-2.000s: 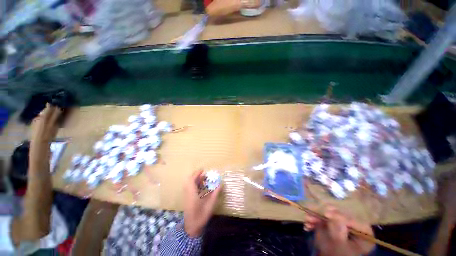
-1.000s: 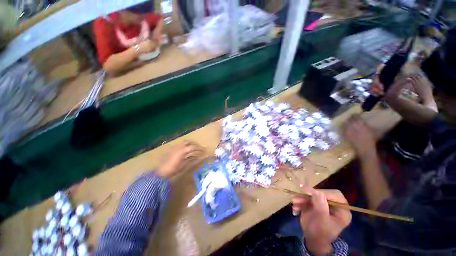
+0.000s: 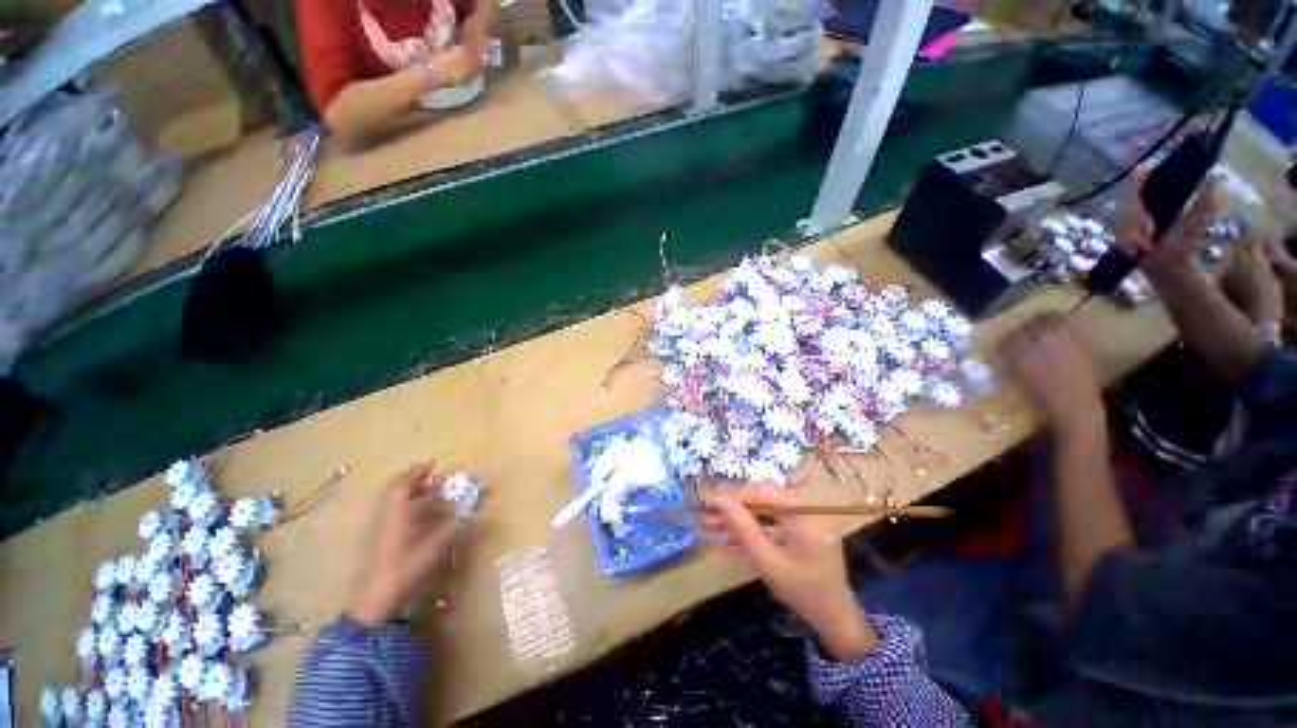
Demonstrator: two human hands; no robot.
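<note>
My left hand [image 3: 406, 538] holds one white flower-shaped part [image 3: 460, 492] at its fingertips, above the bench left of the tub. My right hand [image 3: 791, 558] holds a thin brown long-handled brush [image 3: 868, 509] like a pen, nearly level. The brush tip is over the blue tub [image 3: 612, 562] and is hard to make out. White paste [image 3: 636, 467] lies in the tub, with a flat white strip [image 3: 576, 505] across its left edge. A large heap of white parts with red and dark wires [image 3: 797, 356] lies right of the tub.
Another heap of parts [image 3: 178, 597] lies at left. A striped patch [image 3: 534, 605] is on the bench. The green belt [image 3: 470, 306] runs behind, carrying a dark holder [image 3: 228, 306]. A black device [image 3: 953, 228] and a neighbouring worker's arm [image 3: 1074, 427] are at right.
My left hand has drawn back from beside the large heap to left of the tub, now with a part. My right hand has moved left, bringing the brush over the tub.
</note>
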